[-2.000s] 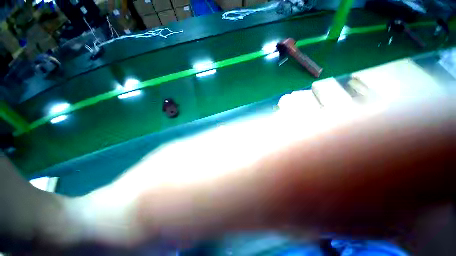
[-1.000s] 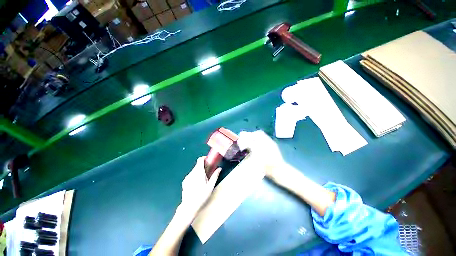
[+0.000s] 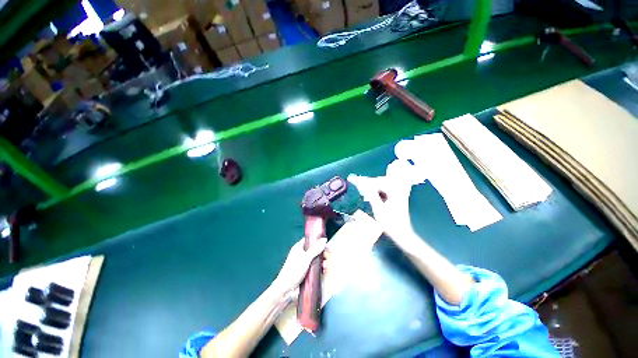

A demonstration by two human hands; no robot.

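A dark-red appliance (image 3: 313, 280) with a long handle is held over the mat, its head at the top and its handle end towards me. My left hand (image 3: 303, 262) is closed around the handle. My right hand (image 3: 389, 208) is just right of the head, raised, with fingers bent; a small dark spot shows at it, and I cannot tell whether it holds anything. A pale label sheet (image 3: 348, 248) lies behind the appliance, partly hidden by it.
White cut sheets (image 3: 451, 183), a stack of strips (image 3: 498, 164) and large cardboard sheets (image 3: 584, 129) lie to the right. Small black parts (image 3: 52, 308) sit on a board at left. A small dark-red part (image 3: 230, 172) and another appliance (image 3: 409, 98) lie on the green conveyor (image 3: 280, 150).
The appliance has turned more upright, and its handle now shows down to the end. My right hand has moved off its head to the right.
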